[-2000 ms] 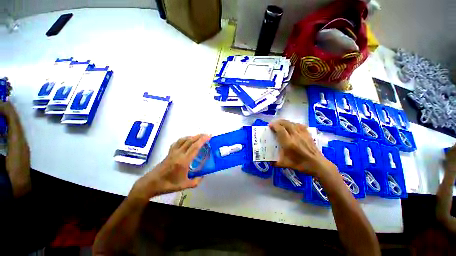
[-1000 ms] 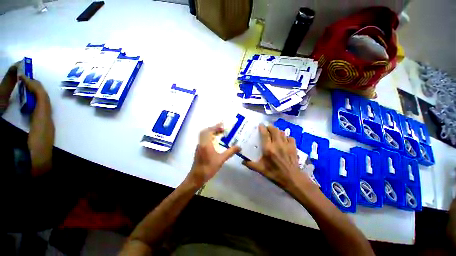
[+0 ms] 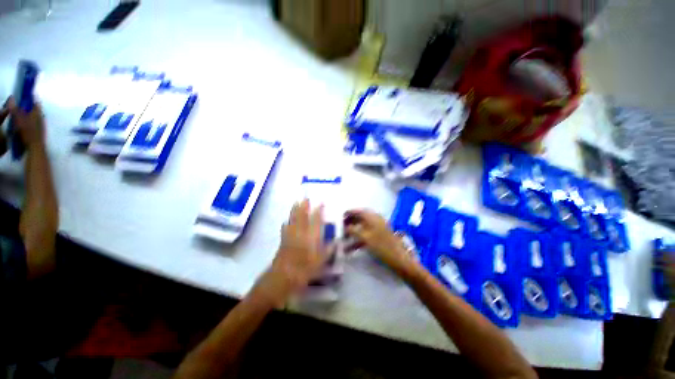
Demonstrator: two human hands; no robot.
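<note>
A white-and-blue retail box (image 3: 326, 272) lies on the table in front of me, blurred and partly covered by my left hand. My left hand (image 3: 303, 240) is spread flat over the box, fingers extended, touching or just above it. My right hand (image 3: 368, 232) is at the box's right side with fingers curled; whether it grips anything is hidden by blur. Another retail box (image 3: 235, 194) lies to the left. Blue blister trays (image 3: 495, 277) with white chargers and coiled cables lie in two rows at the right.
Several retail boxes (image 3: 157, 132) overlap at the left. A pile of flat box blanks (image 3: 407, 122), a dark flask (image 3: 437, 53), a red bag (image 3: 518, 89) and a brown paper bag (image 3: 326, 26) stand behind. Another person's hands (image 3: 28, 122) hold a blue item at far left; loose cables (image 3: 647, 148) lie right.
The box held between my hands a second ago is now down on the table. My left hand has moved over it, and my right hand has shifted to its right side.
</note>
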